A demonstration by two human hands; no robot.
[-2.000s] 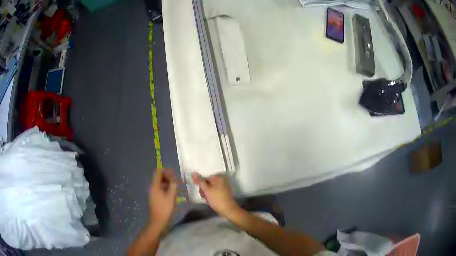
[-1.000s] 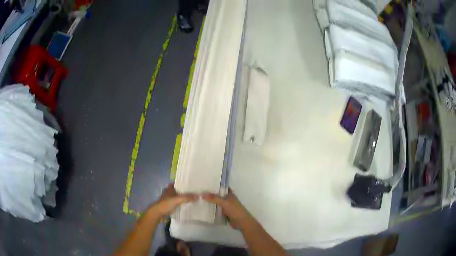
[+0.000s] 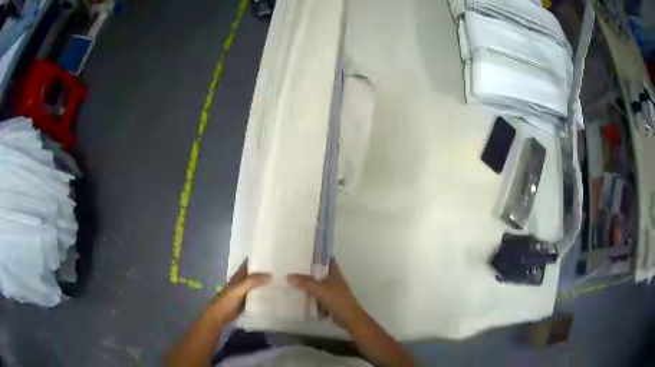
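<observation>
A long cream cloth (image 3: 294, 165), folded into a narrow strip, runs along the left part of the table away from me. A grey strip lies along its right side. My left hand (image 3: 240, 290) holds the near end at its left edge, thumb on top. My right hand (image 3: 323, 290) holds the same end at its right edge, thumb on top; its other fingers are partly hidden. A small cream folded piece (image 3: 355, 129) lies just right of the strip, partly covered.
On the off-white table cover (image 3: 424, 236), a phone (image 3: 498, 145), a grey metallic bar (image 3: 524, 183) and a black iron (image 3: 523, 259) with hose lie at right. A white folded stack (image 3: 517, 64) is far right. A white cloth heap (image 3: 32, 215) and red stool (image 3: 54, 100) stand left.
The hands were above the table's near left corner; now they grip the cloth's near end. In the last second the strip's pleats were pressed together and shifted slightly left. The phone's screen went dark.
</observation>
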